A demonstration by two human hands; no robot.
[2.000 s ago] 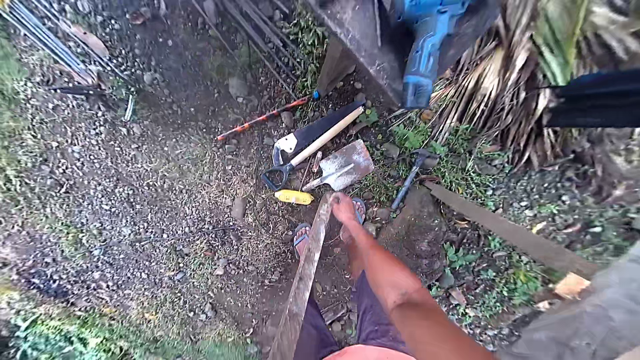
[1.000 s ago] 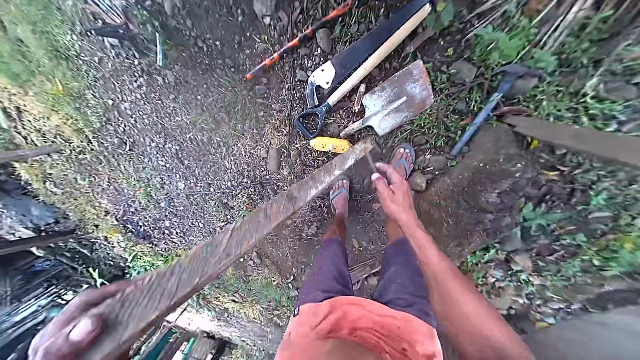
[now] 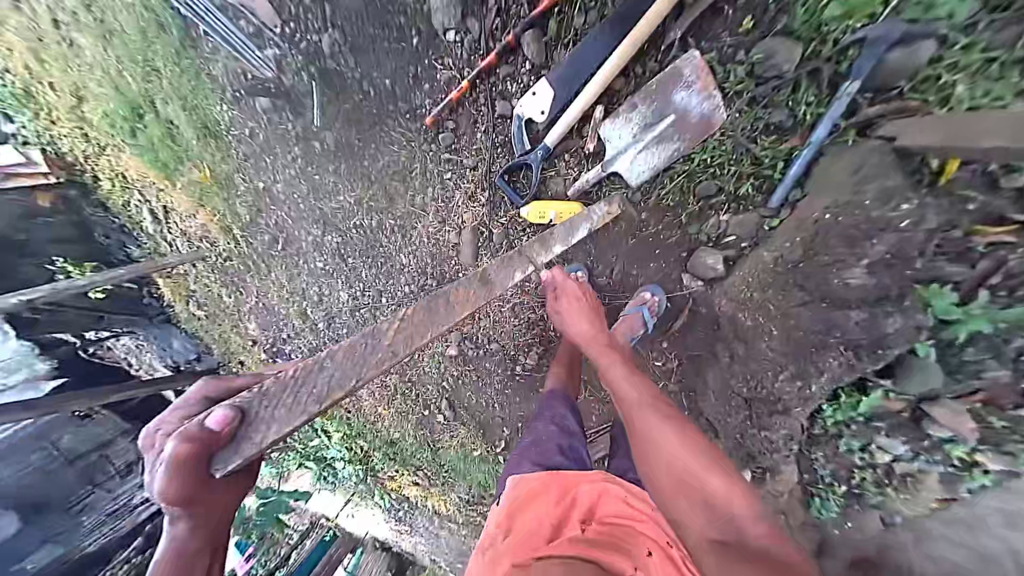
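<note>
My left hand [image 3: 200, 448] grips the near end of a long, rough wooden board [image 3: 400, 336], thumb on its upper face. The board slants up and right over the ground. My right hand [image 3: 576, 308] is at its lower edge, short of the far end, fingers curled; a thin dark thing shows at the fingertips, too small to name. Beyond the far end lie a yellow plastic tool or case [image 3: 552, 211], a shovel with a rusty blade [image 3: 668, 120] and black D-handle [image 3: 522, 178], and a handsaw with a black blade or sheath [image 3: 592, 60].
A claw hammer [image 3: 832, 112] lies at right beside a large rock or earth mound [image 3: 832, 264]. An orange and black rod [image 3: 488, 64] lies at the top. Metal rods [image 3: 224, 36] lie top left, wooden poles [image 3: 96, 280] at left. My sandalled feet [image 3: 640, 312] stand beyond the right hand.
My left hand, out of view two seconds ago, has come into view holding the board. My right hand has moved from the board's far end back along its edge. The view has shifted closer.
</note>
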